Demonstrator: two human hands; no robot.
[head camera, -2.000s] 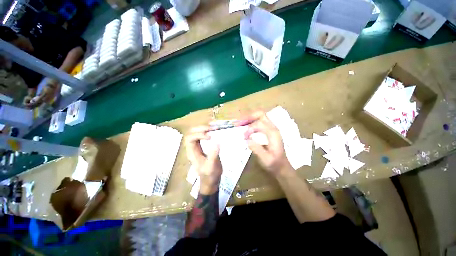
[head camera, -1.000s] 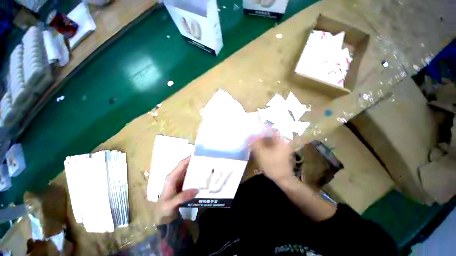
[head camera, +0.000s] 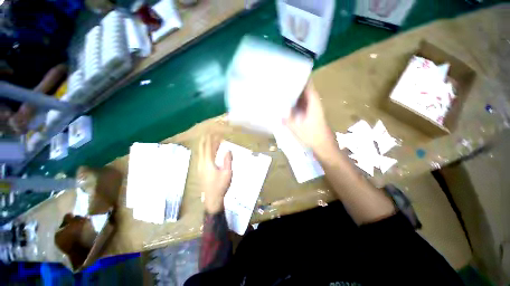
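A blurred white carton is in my right hand, raised over the near edge of the green belt. My left hand is open, its fingers apart, at the left edge of a flat white carton blank on the bench. A folded white leaflet lies under and beside my right forearm. Small white cards lie in a loose heap to the right. A stack of flat carton blanks lies to the left.
An open cardboard tray box holds red-and-white cards at right. Erected cartons stand on the green conveyor belt. Small white boxes are on the belt at left. A torn brown carton sits at the bench's left end. A person's arm shows upper left.
The carton has moved from in front of my body up toward the belt in my right hand. My left hand has let go of it and opened over the bench.
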